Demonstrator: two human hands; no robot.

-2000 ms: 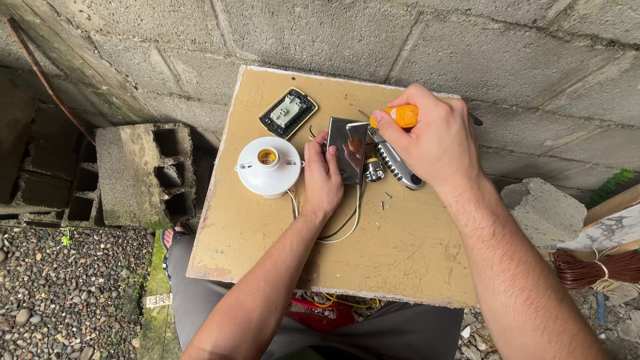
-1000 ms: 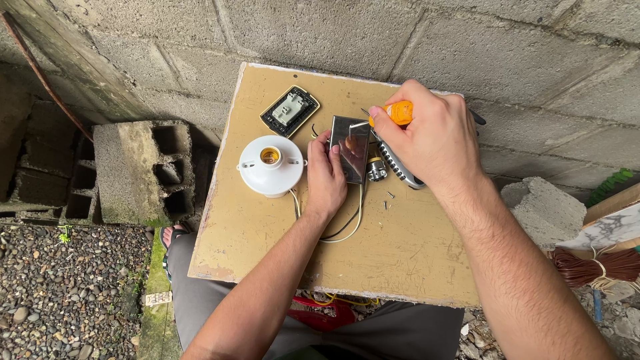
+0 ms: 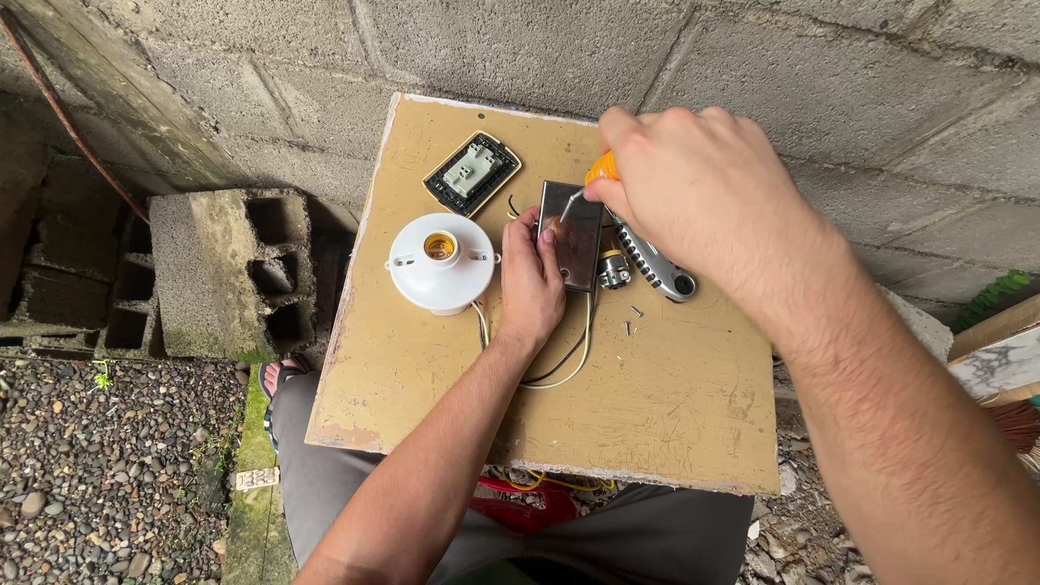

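Note:
My left hand (image 3: 532, 280) holds the metal electrical box (image 3: 581, 248) by its left side on the board. My right hand (image 3: 691, 187) grips the orange handle of a screwdriver (image 3: 602, 168), its shaft slanting down over the inside of the box. Left of my left hand stands a white lamp holder (image 3: 441, 264), with wires running from its base. Behind it lies a switch or outlet plate (image 3: 472, 174), its back facing up. Right of the box are a metal-clamped plug or connector (image 3: 613, 269) and a grey utility knife (image 3: 654, 260), partly under my right hand. Black and white wires (image 3: 569, 375) loop below the box.
A tan board (image 3: 650, 406) serves as the work surface over my knees. A few small screws (image 3: 631, 325) lie on it. A concrete block wall (image 3: 520, 49) rises behind. Hollow blocks (image 3: 231, 272) stand at the left, gravel (image 3: 106, 455) below them.
My right hand has turned over the screwdriver, and the tool's shaft now points down into the box, where earlier its tip was beside the box's upper edge. My left hand keeps its hold.

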